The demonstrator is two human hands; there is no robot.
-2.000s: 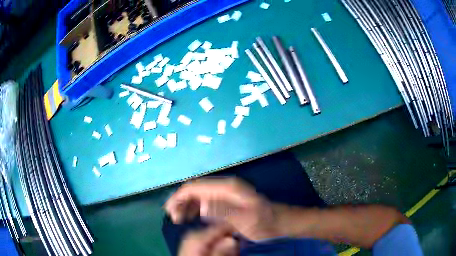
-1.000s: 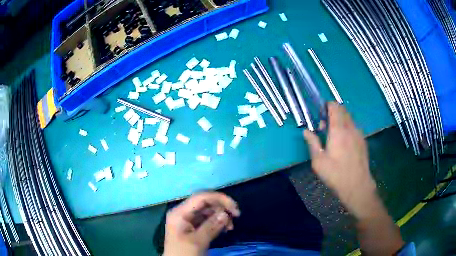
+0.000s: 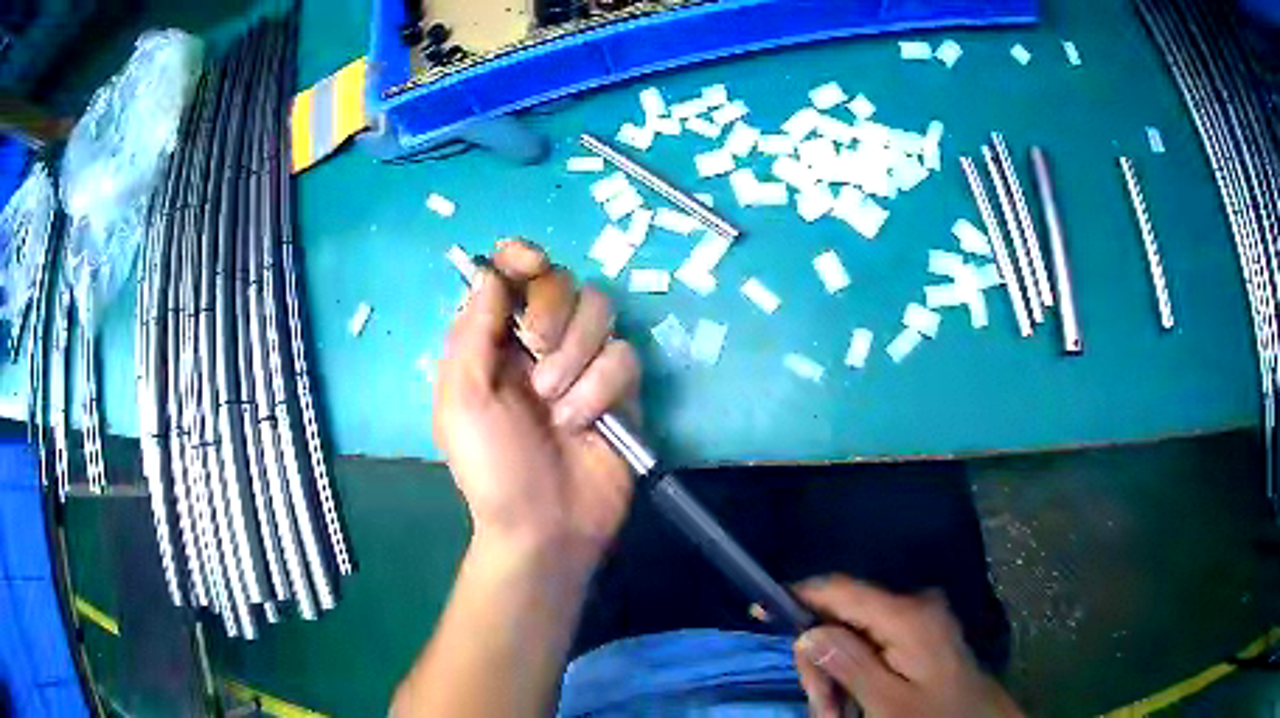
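Observation:
My left hand is closed around a thin silver tube, whose upper end sticks out past the fingers. The lower end of the thin tube meets a thicker dark grey tube in line with it. My right hand grips the lower part of the thick tube, slightly blurred and cut by the bottom edge. Both are held slanted over the lap. A small pale piece shows at the thin tube's upper tip; I cannot tell if it is attached.
White pieces lie scattered mid-bench, with a loose thin tube among them. Several tubes lie at right, including one thick tube. A blue parts bin stands behind. Long rods overhang the left bench end, near a clear bag.
My left hand has risen and now holds a thin tube. My right hand has come back from the bench tubes to the lap with a thick tube. The view has shifted left.

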